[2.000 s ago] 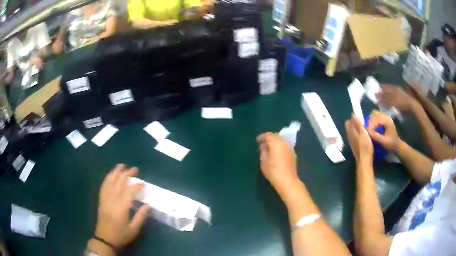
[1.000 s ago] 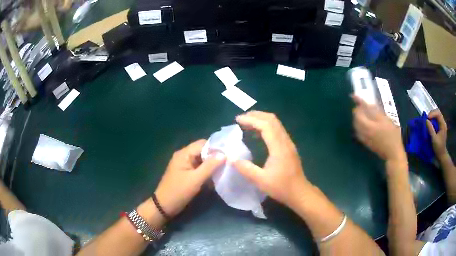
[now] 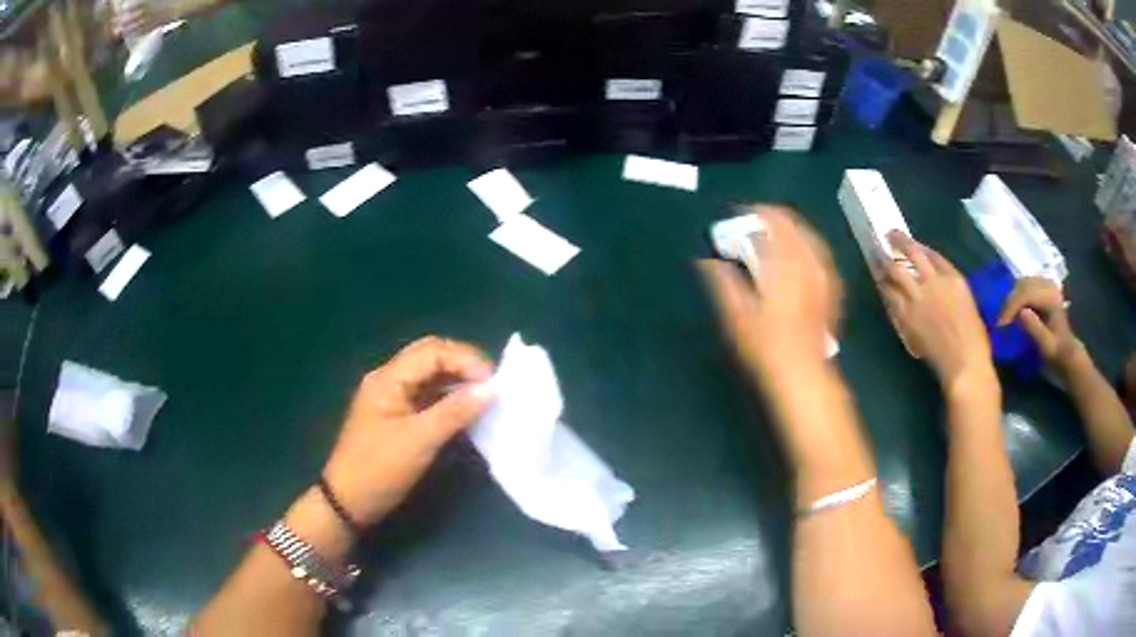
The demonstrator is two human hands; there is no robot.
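Observation:
My left hand (image 3: 417, 411) pinches the upper edge of a limp white protective bag (image 3: 536, 448), which hangs wrinkled down to the right above the table. My right hand (image 3: 779, 292) is over the table to the right, blurred, with its fingers curled around a white handheld device (image 3: 744, 234). The device's head with a dark edge shows at the fingertips, and a small white end shows below the palm. The rest of it is hidden by the hand.
White card slips (image 3: 536, 243) lie before the black boxes (image 3: 523, 75). A neighbour's hand (image 3: 937, 305) touches a white carton (image 3: 872, 212); another holds a blue cloth (image 3: 1003, 311) near an open carton (image 3: 1015, 230). Another bag (image 3: 102, 407) lies left.
My right hand has let go of the bag, moved right and taken hold of the device. My left hand has shifted left with the bag. The neighbour's device is no longer visible as held up.

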